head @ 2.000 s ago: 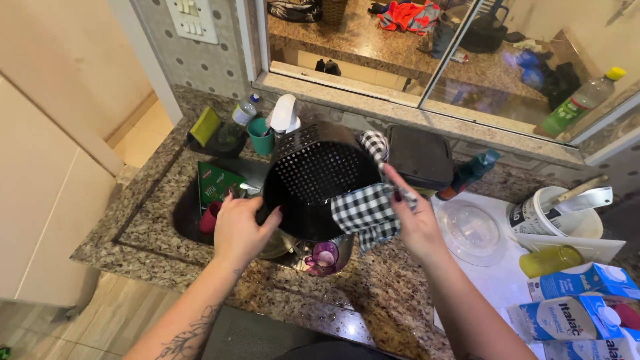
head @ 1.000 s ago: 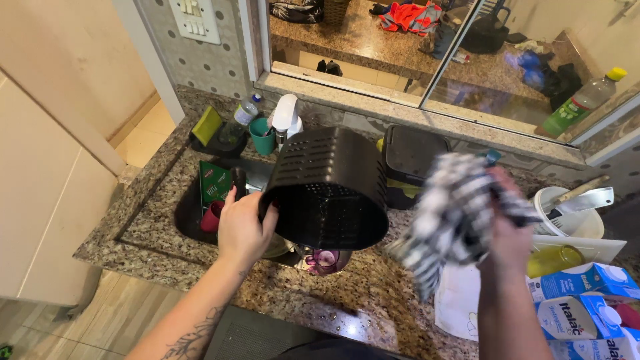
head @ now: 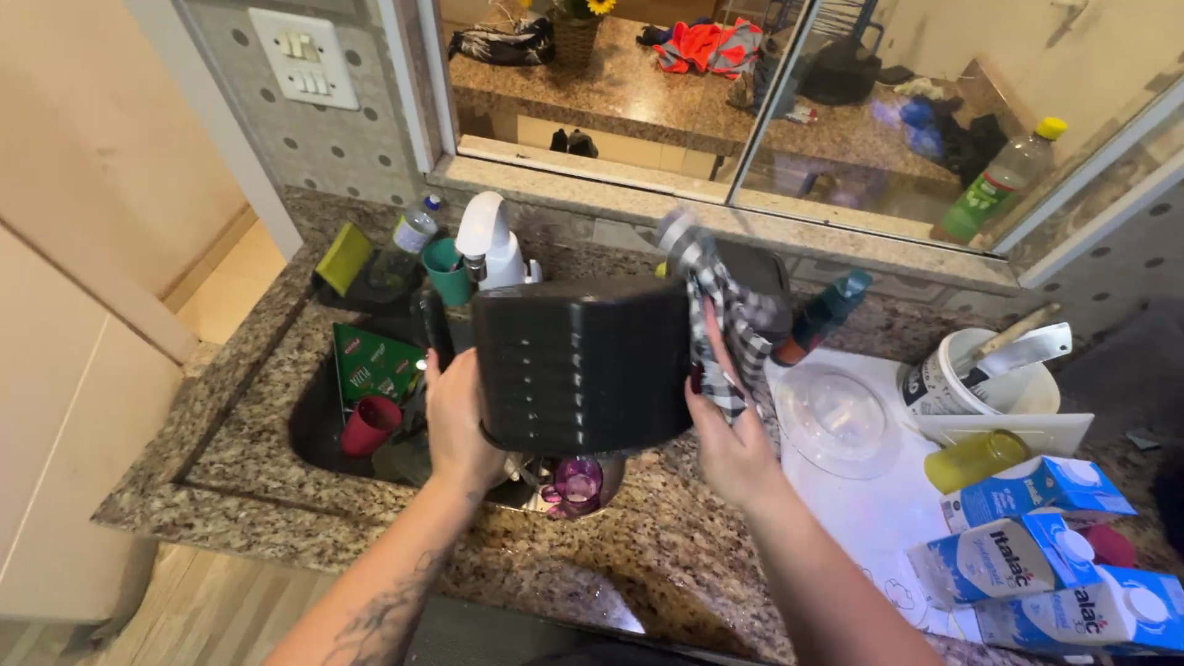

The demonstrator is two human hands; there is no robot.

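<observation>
A black air fryer basket [head: 583, 370], with slots in its side, is held up over the sink and the counter edge. My left hand [head: 458, 416] grips it at its left side, close to the black handle [head: 433, 324]. On the right side, my right hand [head: 726, 421] holds a black-and-white checked cloth [head: 731, 305] against the basket wall; the cloth's upper part is blurred. Below the basket, a purple glass mug [head: 578, 483] lies in the sink. A dark container [head: 754, 268] stands behind the cloth, partly hidden.
Left in the sink are a red cup [head: 371, 425] and a green pizza box piece [head: 375, 363]. A white faucet [head: 490, 240] and teal cup [head: 449, 271] stand behind. At right are a clear lid [head: 837, 421], a white bucket [head: 980, 375], a yellow glass [head: 976, 460] and milk cartons [head: 1004, 560].
The basket has turned, so its outer side now faces me instead of its opening. My right hand, away to the right with the cloth one second ago, is back against the basket.
</observation>
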